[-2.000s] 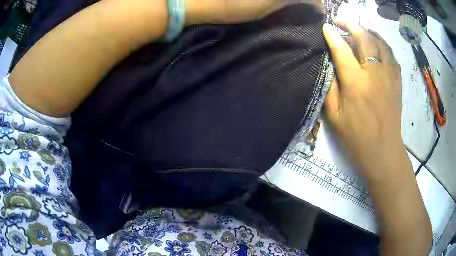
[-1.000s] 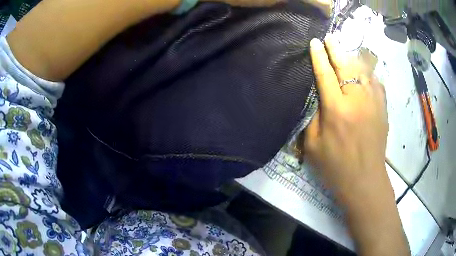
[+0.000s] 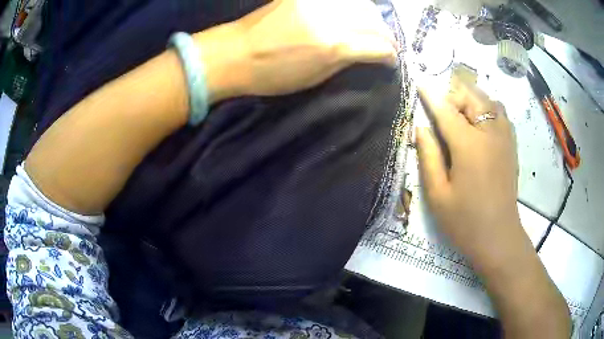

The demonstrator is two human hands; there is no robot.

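Observation:
The dark navy cloth spreads from the machine bed over the lap. Its seam edge, pale and rough, runs down its right side. My left hand lies flat on the cloth at the top, fingertips at the seam edge; I cannot tell if it grips. My right hand is just right of the seam edge, fingers slightly bent and blurred, partly over the white bed; whether its fingertips touch the edge is unclear. Shiny metal machine parts show above the right hand, partly lost in glare.
Orange-handled thread snips lie right of my right hand. A dark knob with a pale ribbed part is above them. A tan patch is by my right fingers. A ruler strip runs along the white table's front edge.
My left hand has come down into fuller view over the cloth's top. My right hand has shifted off the cloth to the right of the seam edge. The cloth's lower seam sits lower.

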